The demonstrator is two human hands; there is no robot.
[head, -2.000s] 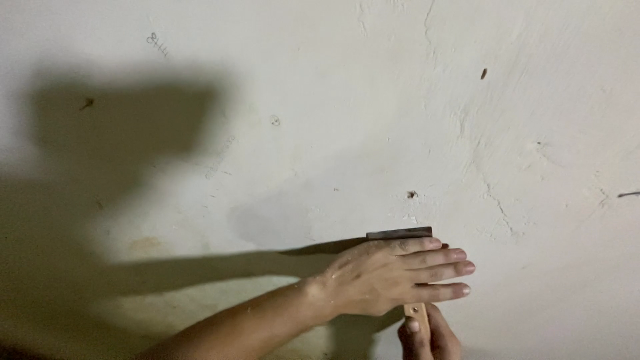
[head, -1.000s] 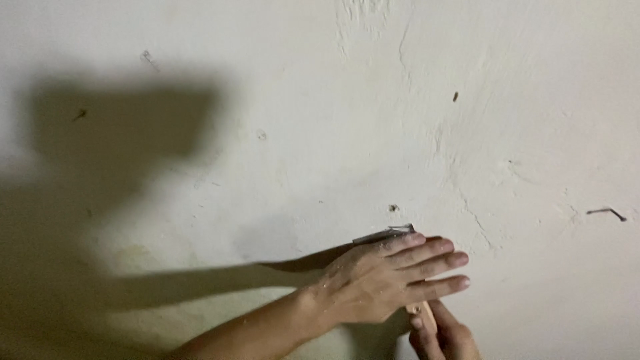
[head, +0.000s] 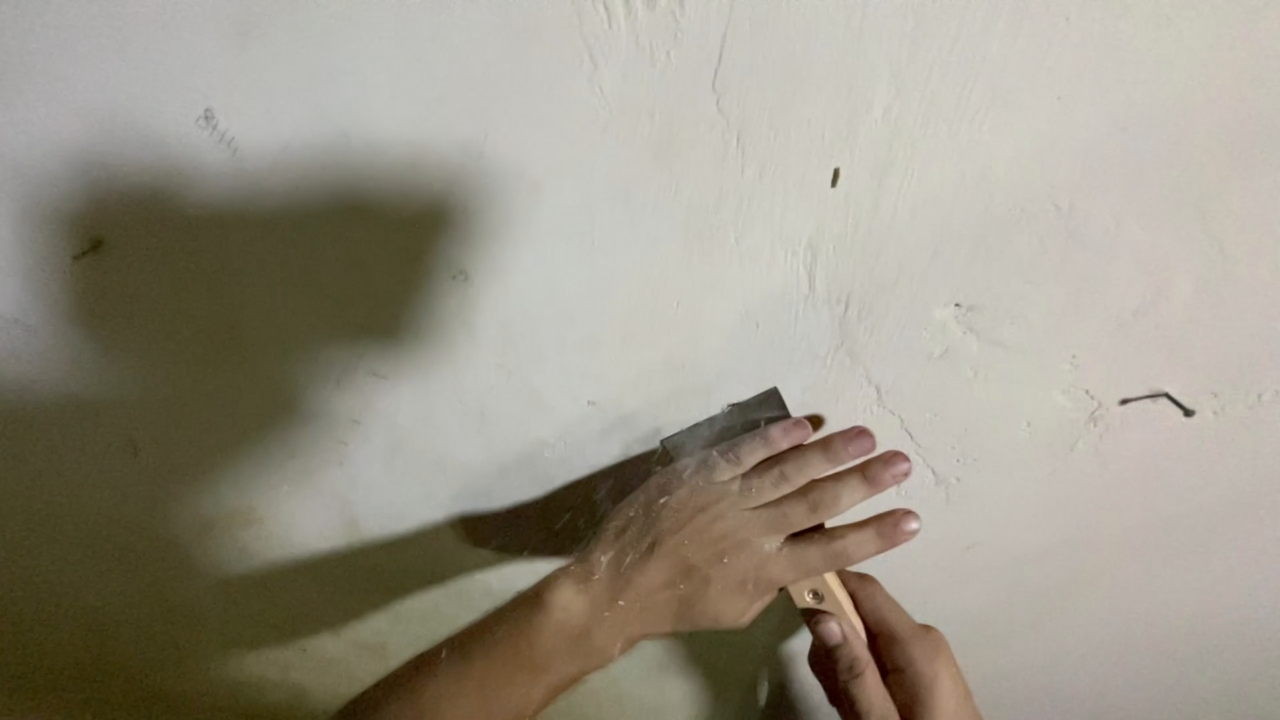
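At the lower right of centre, my right hand (head: 885, 650) grips the wooden handle of a putty knife (head: 728, 422), whose wide metal blade lies against a pale painted wall (head: 640, 250). The blade is tilted, its right corner higher. Over the blade and upper handle lies my left hand (head: 730, 520), palm toward the wall, its fingers apart and pointing right. Flecks of pale dust or paint speckle the back of that hand and the wrist. My left hand hides the lower blade and the place where it joins the handle.
A bent nail (head: 1158, 400) sticks out of the wall at the right. A small dark plug or hole (head: 835, 178) shows above the blade, and another nail (head: 88, 248) at the left. Fine cracks and rough paint run right of centre. Large shadows cover the left side.
The blade has turned from nearly level to a clear tilt, its right end higher. Both hands remain on the tool. The dark mark by the blade's upper edge is no longer seen above it.
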